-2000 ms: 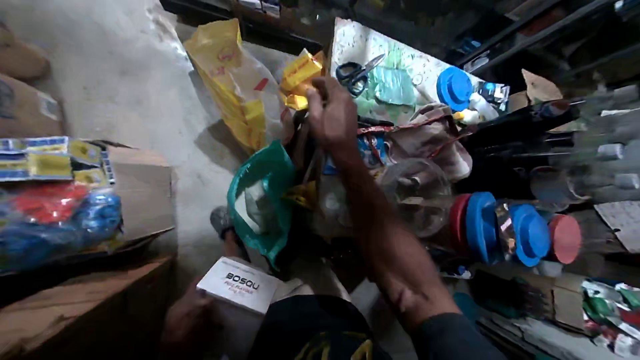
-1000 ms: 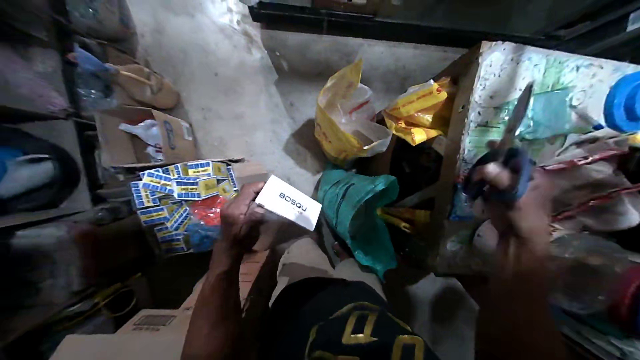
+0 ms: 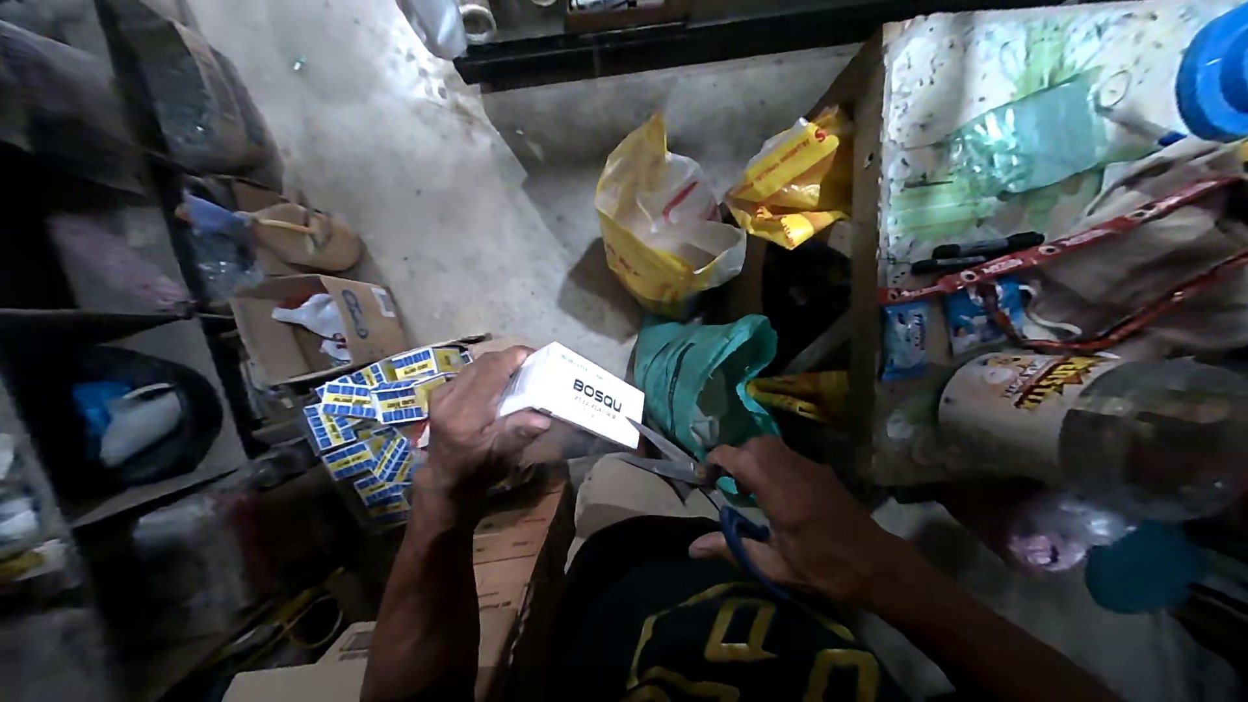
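In my left hand is a small white cardboard box with printing, gripped at its left end. My right hand holds a pair of scissors by the dark blue handles. Their blades are parted and point left; the upper tip is at the box's lower right corner, and whether it touches cannot be told. Just behind the blades stands an open green plastic sack. Left of my left hand, many small blue and yellow boxes are heaped in a carton.
Yellow plastic bags stand on the concrete floor ahead. At the right, a stained tabletop bears markers, a cloth bag and clear jars. An open carton and shelves line the left. Brown cartons lie beside my legs.
Two seconds ago my right hand was reaching over the table near the scissors. It then lifted them, and now they are beside the white box. The view has swung toward the right side.
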